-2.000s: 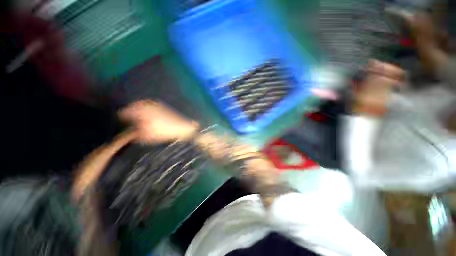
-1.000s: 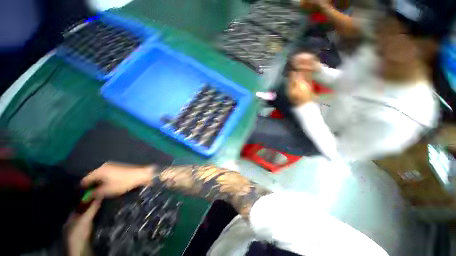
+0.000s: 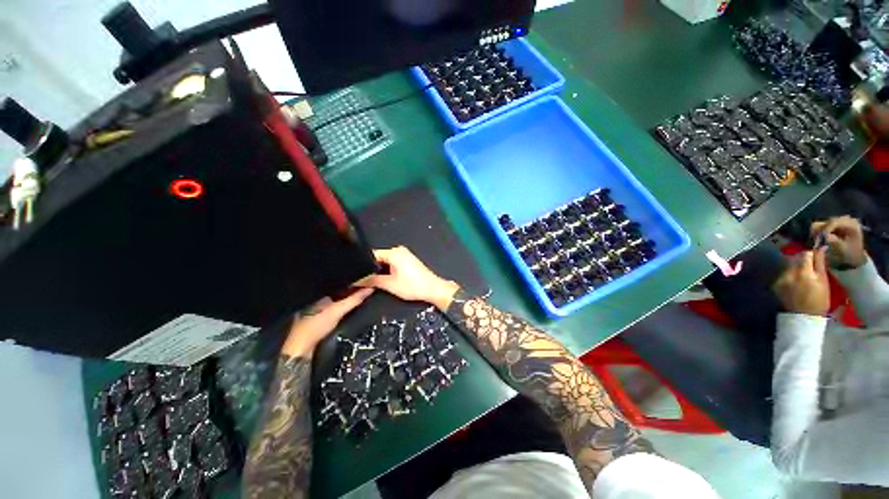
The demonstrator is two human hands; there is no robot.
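Observation:
My right hand [image 3: 410,277] and my left hand [image 3: 314,326] meet at the lower right edge of a large black machine box [image 3: 205,263] with a glowing red ring. Their fingertips go under the box edge, so what they hold, if anything, is hidden. A loose pile of small black modules [image 3: 390,375] lies on the bench just below my hands. A blue tray [image 3: 507,171] to the right holds neat rows of modules in its near half, with one module at the left end starting a further row.
A second blue tray [image 3: 551,76] with modules stands behind. A monitor [image 3: 400,34], keyboard [image 3: 351,132] and cable are at the back. A block of modules [image 3: 156,429] lies lower left, another [image 3: 755,141] upper right. A person in white sleeves [image 3: 799,390] sits at the right.
The view has swung left and steadied, bringing the box, monitor and left block into clear sight. My hands remain together at the box, and the green glow seen between them earlier no longer shows.

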